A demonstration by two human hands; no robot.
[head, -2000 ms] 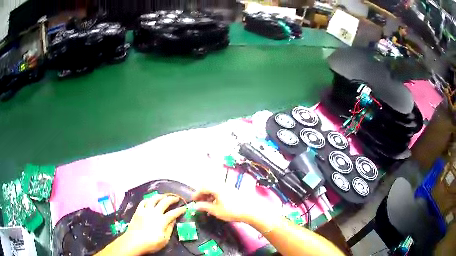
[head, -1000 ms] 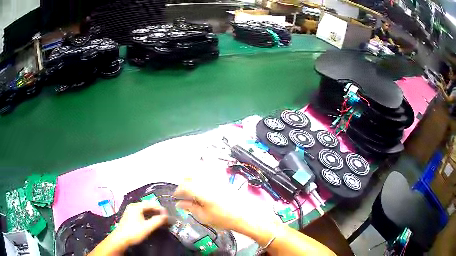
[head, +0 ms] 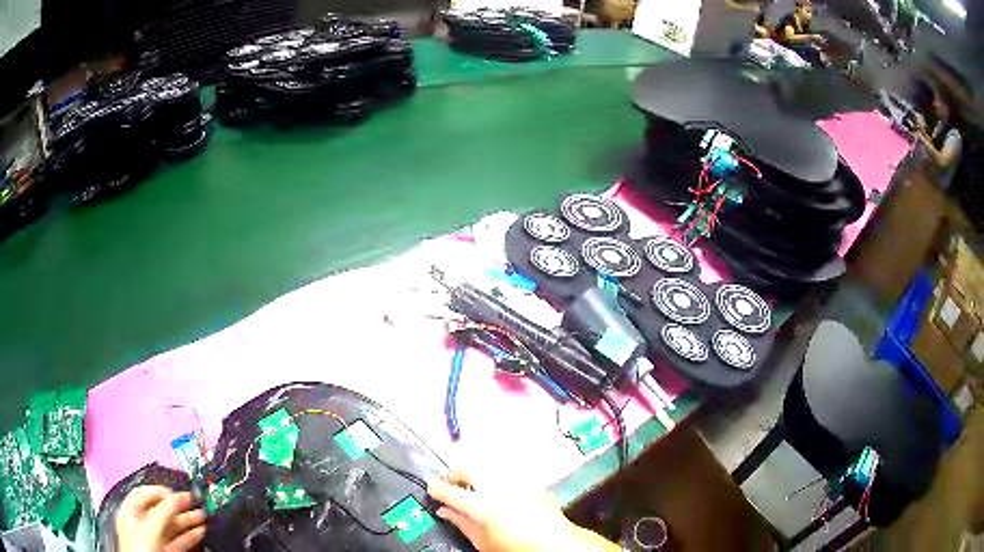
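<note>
The black lobed shell (head: 345, 485) lies open side up at the bottom left. Several small green boards sit in it, one near the top (head: 277, 437), joined by thin yellow, white and black wires. A blue-white connector (head: 188, 451) with loose leads is at the shell's notch. My left hand (head: 162, 520) is over the shell's left lobe with fingers curled; whether it grips anything is unclear. My right hand (head: 486, 515) is at the shell's right rim, thumb and fingers on the edge near a board.
Blue-handled cutters (head: 455, 388), a long black cylinder tool (head: 529, 336) and a thicker dark tool (head: 604, 323) lie right of the shell. A ringed pad face (head: 647, 283) is behind them. Black shells are stacked at right (head: 745, 119). Green boards (head: 43, 458) are piled at left.
My hands have moved apart from the shell's middle, left hand to the left lobe and right hand to the right rim. The boards and wires between are now uncovered. The view has shifted.
</note>
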